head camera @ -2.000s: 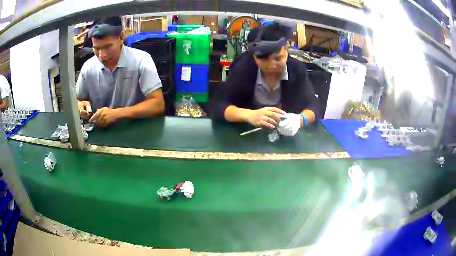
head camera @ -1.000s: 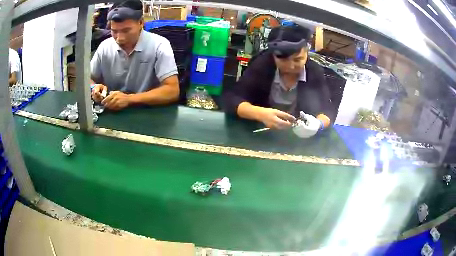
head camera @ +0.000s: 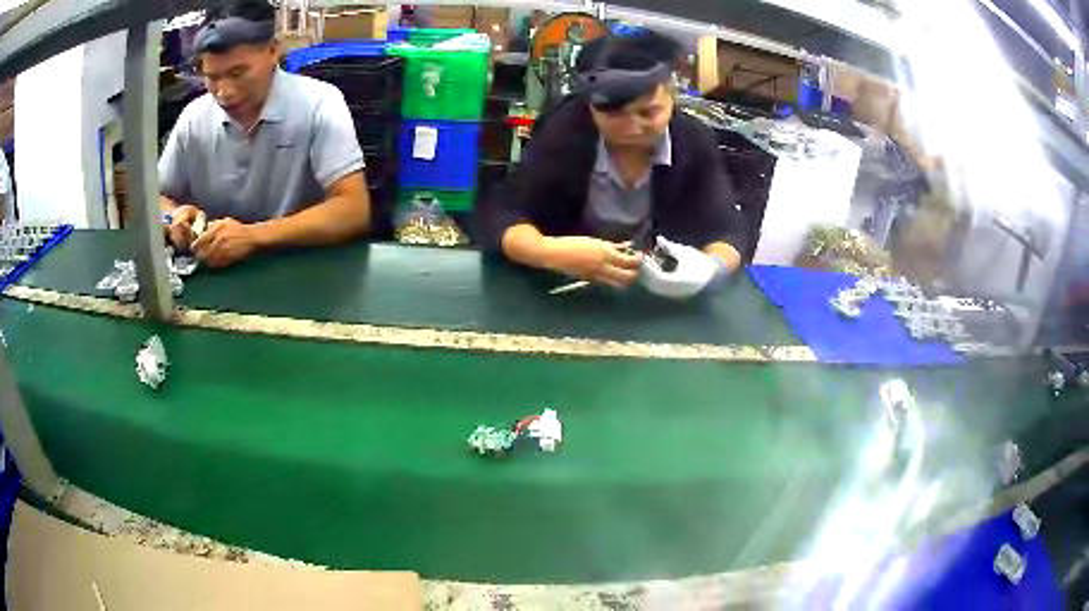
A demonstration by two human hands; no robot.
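Note:
Neither of my hands is in view. On the green conveyor belt in front of me lies a unit with a white part, joined by red and dark wires to a small green circuit board. Another white unit lies on the belt at the left. A further white unit lies at the right, partly washed out by glare.
A cardboard sheet lies at the near left. A blue sheet with pale units is at the near right. Two people work at the dark bench opposite. A metal post stands at the left.
The view has shifted and tilted. The unit with the green board sits further right in view than two seconds ago. The hands of the person opposite, one gloved, have moved slightly.

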